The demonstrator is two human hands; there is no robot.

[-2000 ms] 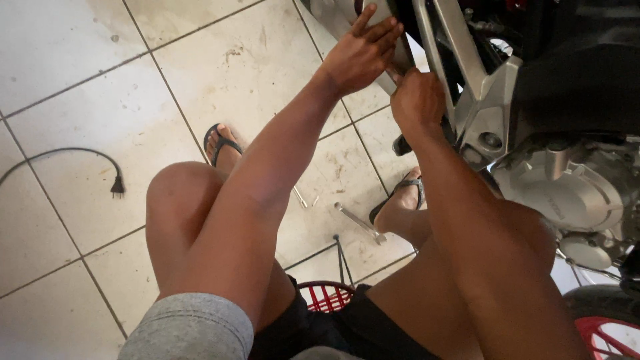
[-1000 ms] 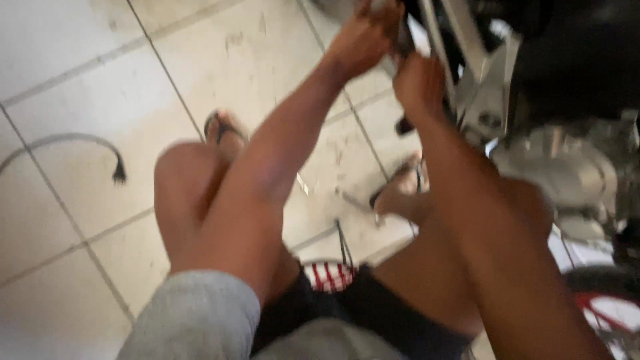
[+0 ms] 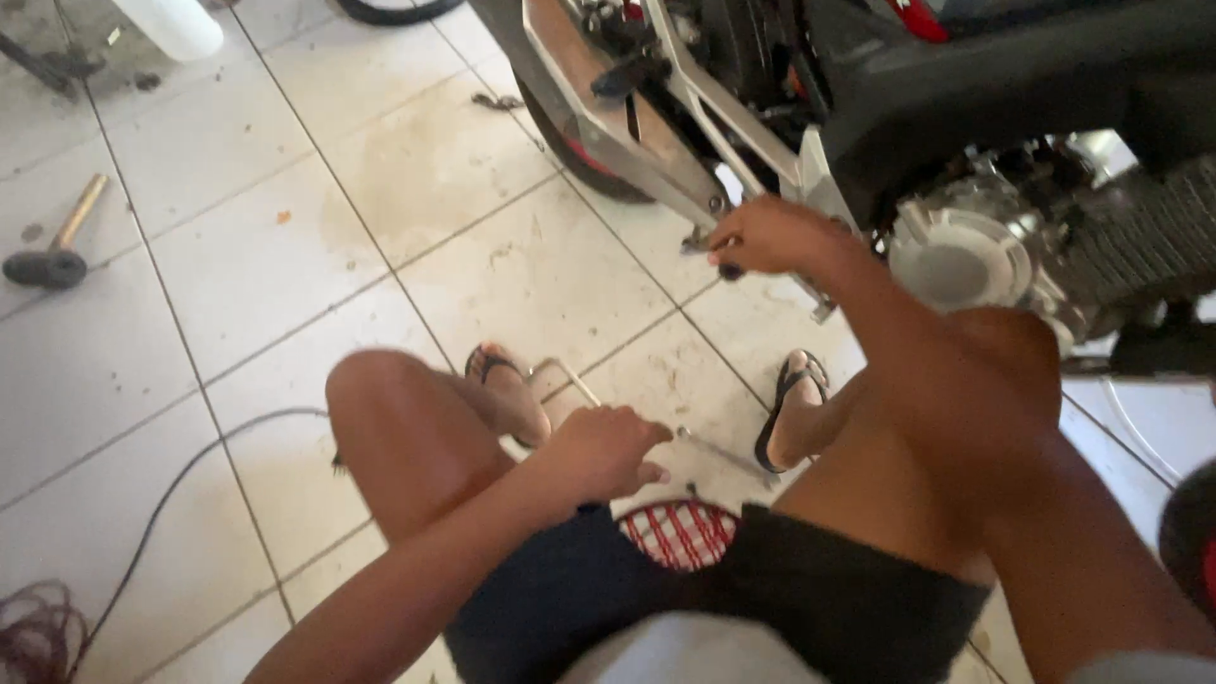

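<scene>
My right hand (image 3: 771, 237) is at the lower end of the silver swingarm (image 3: 636, 166) of a motorcycle, its fingers curled by a small dark part; what it grips there is hidden. My left hand (image 3: 613, 454) hovers above my lap with its fingers apart and nothing visible in it. On the floor between my feet lie an L-shaped metal wrench (image 3: 574, 382) and a long metal wrench (image 3: 727, 454). The engine cover (image 3: 959, 266) shows to the right of my right hand.
A mallet with a wooden handle (image 3: 84, 211) lies on the tiles at left. A black cable (image 3: 166, 508) curves across the floor toward tangled cord (image 3: 43, 632). A white container (image 3: 180, 28) stands at top left. Beneath me shows a red-corded seat (image 3: 679, 534).
My left hand has come away from the motorcycle, down to above my lap. The view has shifted, bringing the mallet and more of the wheel in.
</scene>
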